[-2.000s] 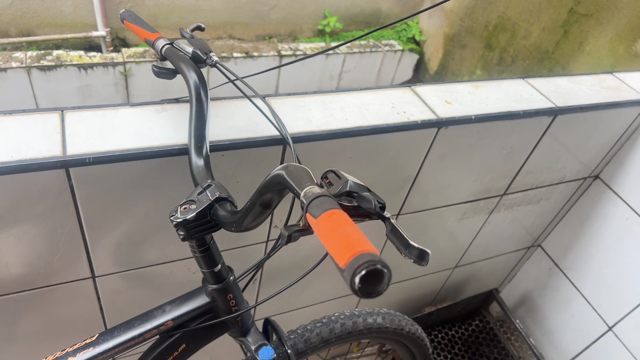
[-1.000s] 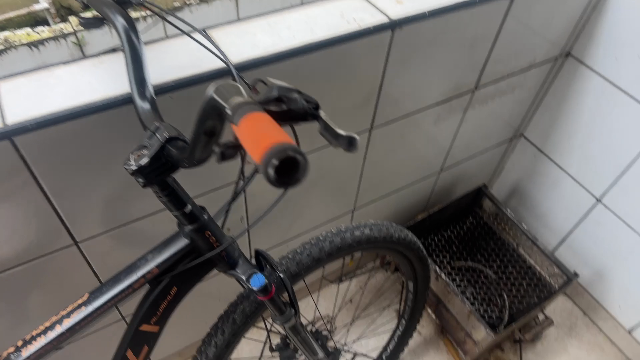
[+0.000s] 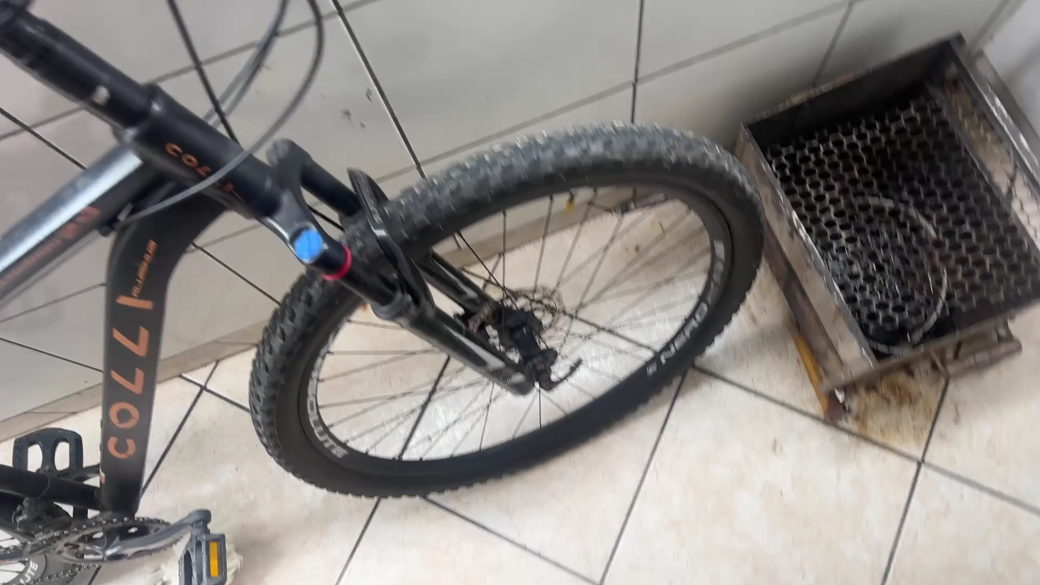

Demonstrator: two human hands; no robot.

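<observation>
Neither my left hand nor my right hand is in view. A black mountain bike stands along a tiled wall, its frame's down tube (image 3: pixel 134 341) bearing orange lettering. Its front wheel (image 3: pixel 292 431), with a knobbly tire, rests on the floor. The suspension fork (image 3: pixel 455 349) has a blue cap (image 3: pixel 309 244) and a red ring, and runs down to the hub, where a disc brake caliper (image 3: pixel 524 329) sits. A pedal (image 3: pixel 203 559) and the crank show at the lower left. The handlebar grips are out of frame.
Right of the front wheel stands a soiled metal box (image 3: pixel 780 219) with a perforated grate (image 3: pixel 910 211) and a curved cable or ring on it. The tiled wall (image 3: pixel 528 65) runs behind the bike. Light floor tiles (image 3: pixel 731 479) have brown stains near the box.
The view has swung down from the handlebar to the front wheel and floor. The orange grip and brake lever, seen earlier, have left the frame. The bike shows no plain movement.
</observation>
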